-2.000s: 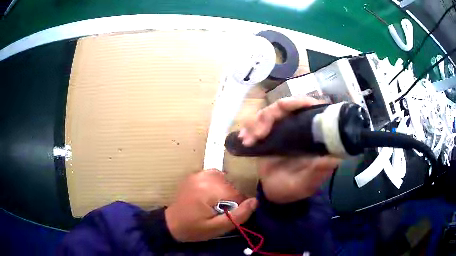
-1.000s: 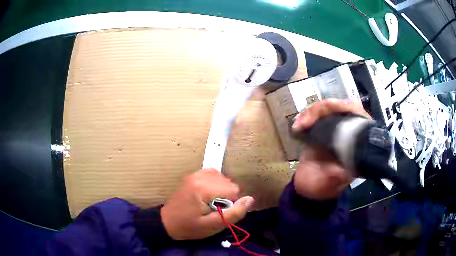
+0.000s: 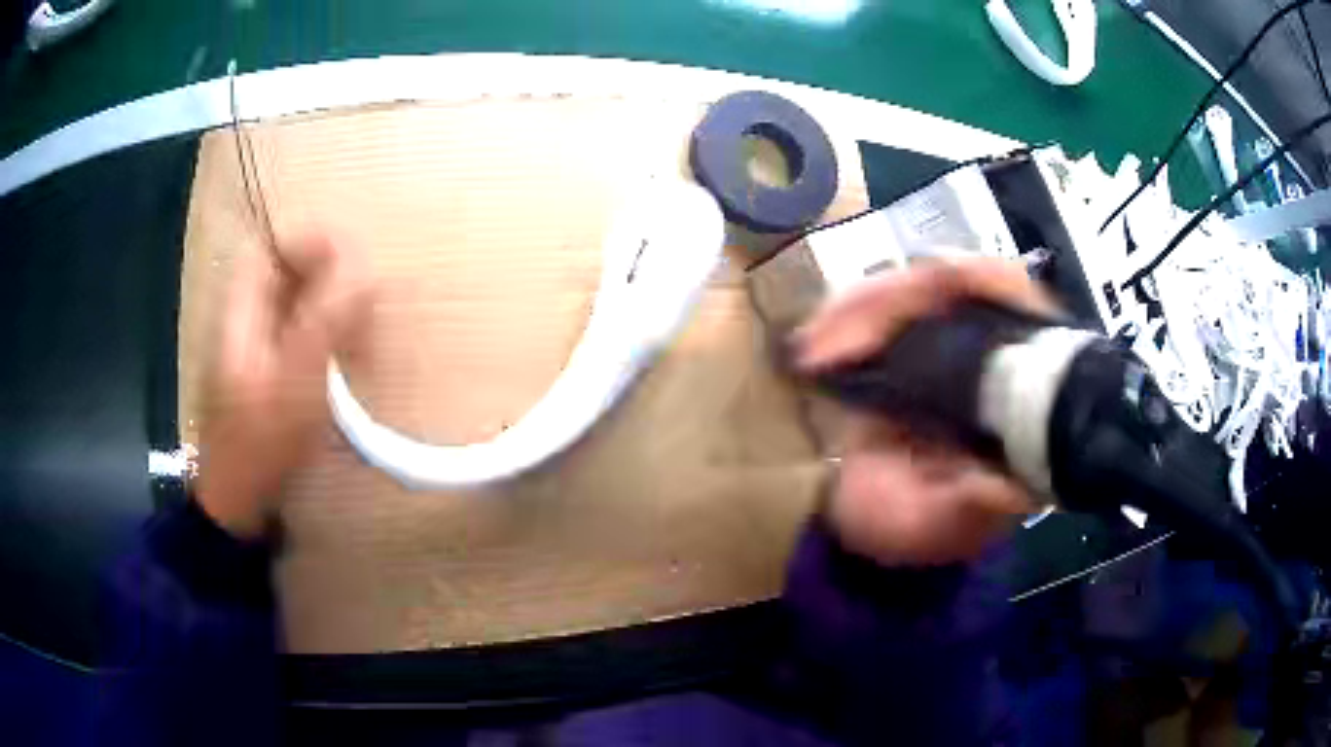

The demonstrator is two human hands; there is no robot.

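The glossy white curved housing arm [image 3: 548, 438] lies across the cardboard work mat [image 3: 438, 584], its broad head up near the dark ring and its narrow end at the left. My left hand [image 3: 270, 372] is blurred beside that narrow end, at the mat's left side. Thin lead wires [image 3: 251, 168] run up from its fingers. The blur hides whether the fingers grip the arm. My right hand [image 3: 912, 489] is shut on the black electric screwdriver [image 3: 934, 372], right of the arm and apart from it. The screwdriver's tip is hidden or blurred.
A dark grey ring [image 3: 803, 146] lies at the mat's back right edge. The screw feeder [image 3: 934, 219] stands right of it, beside a pile of white housing pieces [image 3: 1226, 321]. Beyond the pale rail [image 3: 482, 80], the green conveyor belt [image 3: 555, 29] carries white arms [image 3: 1054, 51].
The housing arm has turned from upright to a wide curve, its narrow end swinging left. My left hand has moved left and up with the wires. My right hand still holds the screwdriver at the right.
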